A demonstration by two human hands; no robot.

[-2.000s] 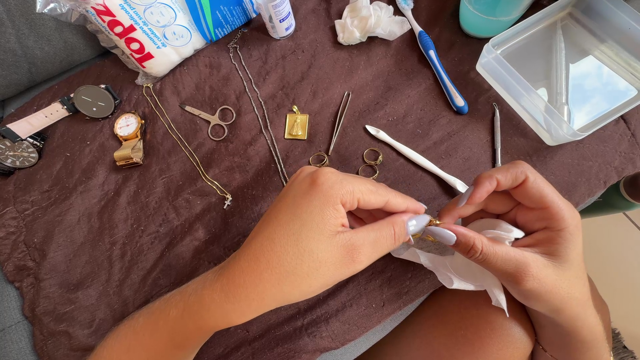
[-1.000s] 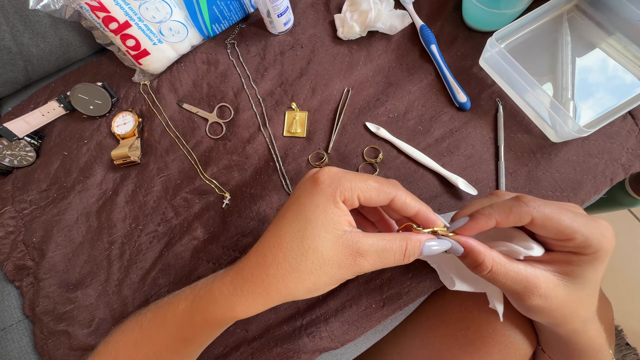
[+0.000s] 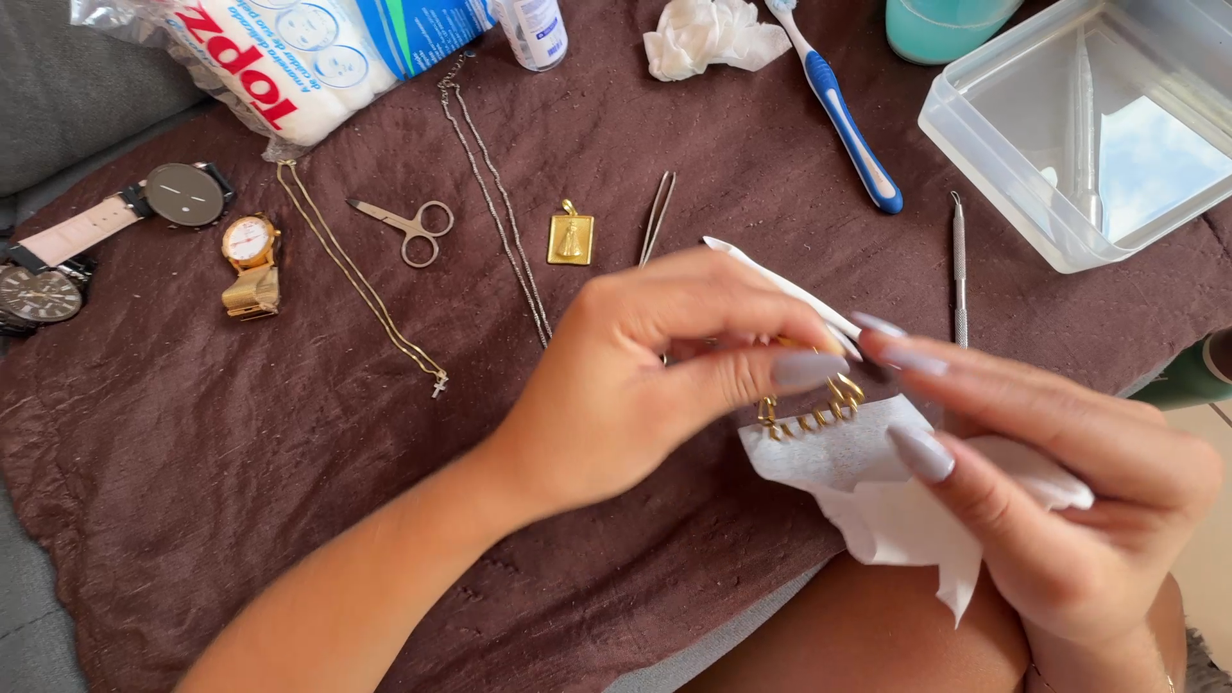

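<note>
My left hand (image 3: pixel 664 375) pinches a gold-coloured chain bracelet (image 3: pixel 813 419) between thumb and fingers, and part of it dangles below them. My right hand (image 3: pixel 1049 462) is just to the right, thumb and fingertips spread, with a white tissue (image 3: pixel 866 472) held against its palm. The tissue hangs behind and below the bracelet. Beyond the hands lie a white plastic stick tool (image 3: pixel 780 284), tweezers (image 3: pixel 657 217) and a square gold pendant (image 3: pixel 571 239). Rings seen earlier are mostly hidden by my left hand.
On the brown cloth (image 3: pixel 337 481) lie small scissors (image 3: pixel 409 229), a gold chain (image 3: pixel 361 279) with a cross, a silver chain (image 3: pixel 496 202), several watches (image 3: pixel 250 241), a metal probe (image 3: pixel 959 269) and a toothbrush (image 3: pixel 837 115). Behind are a cotton bag (image 3: pixel 289 58), crumpled tissue (image 3: pixel 707 38) and a clear plastic tub (image 3: pixel 1020 212).
My right fingers have come off the gold bracelet and spread apart. The bracelet now hangs from my left hand, and more of the tissue shows.
</note>
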